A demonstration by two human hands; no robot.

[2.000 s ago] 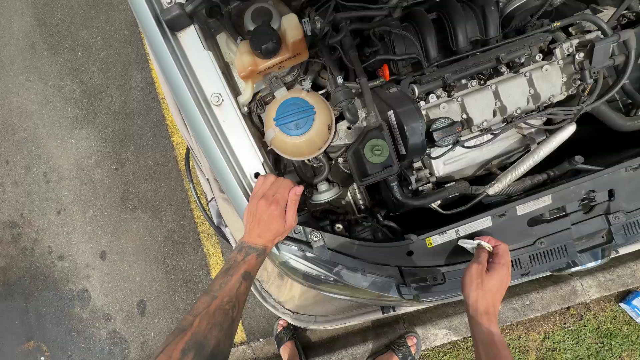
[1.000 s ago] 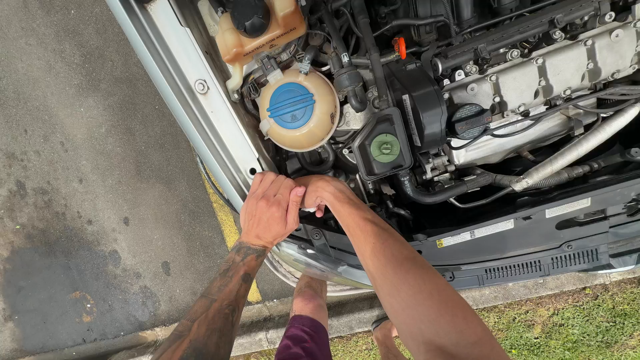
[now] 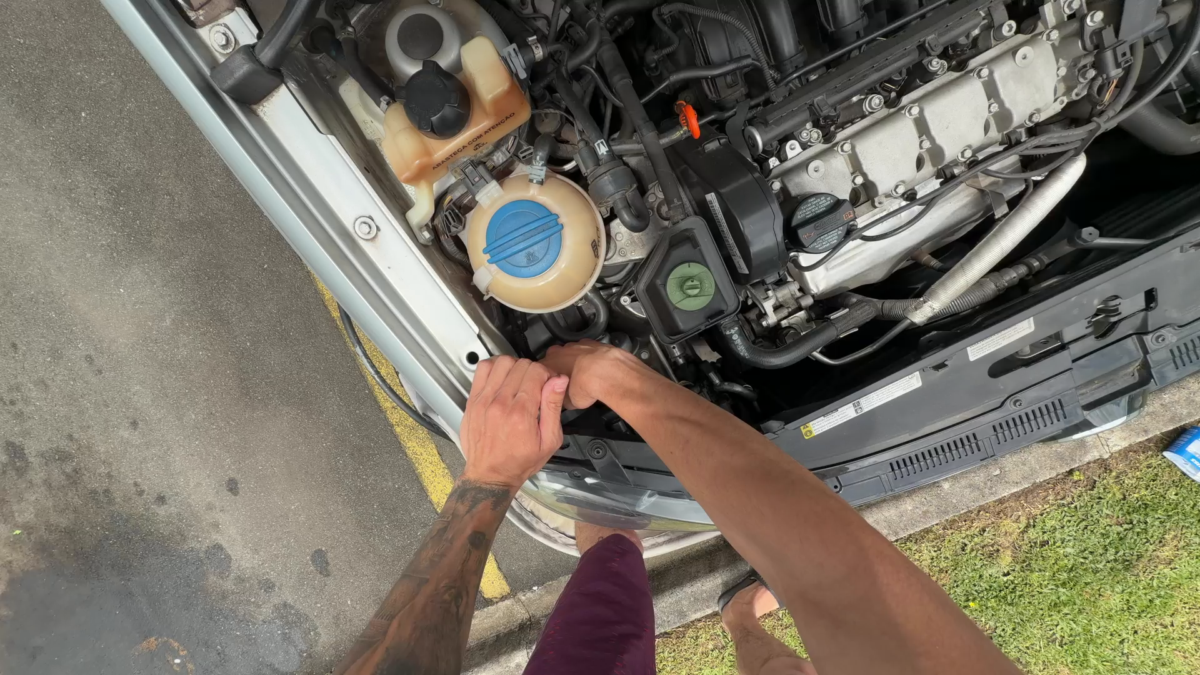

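My left hand (image 3: 511,412) rests with bent fingers on the front corner of the car's fender edge, its fingertips hidden. Against it, my right hand (image 3: 591,370) reaches down into the engine bay behind the headlight; its fingers are out of sight, so any object in them cannot be seen. Just beyond both hands sits the round coolant expansion tank (image 3: 577,253) with a blue cap (image 3: 523,238). To the right of the tank is a green cap (image 3: 691,286) in a black housing.
An amber fluid reservoir with a black cap (image 3: 437,98) stands behind the tank. The engine's metal cover (image 3: 928,131) and oil filler cap (image 3: 822,223) lie right. Black front panel (image 3: 862,427), curb (image 3: 937,502) and grass (image 3: 1059,572) border the front. A blue-and-white package (image 3: 1186,453) lies on the grass.
My right hand, two seconds ago over the front panel with a small white item in its fingers, has moved left beside my left hand and into the bay. My left hand stays at the fender corner.
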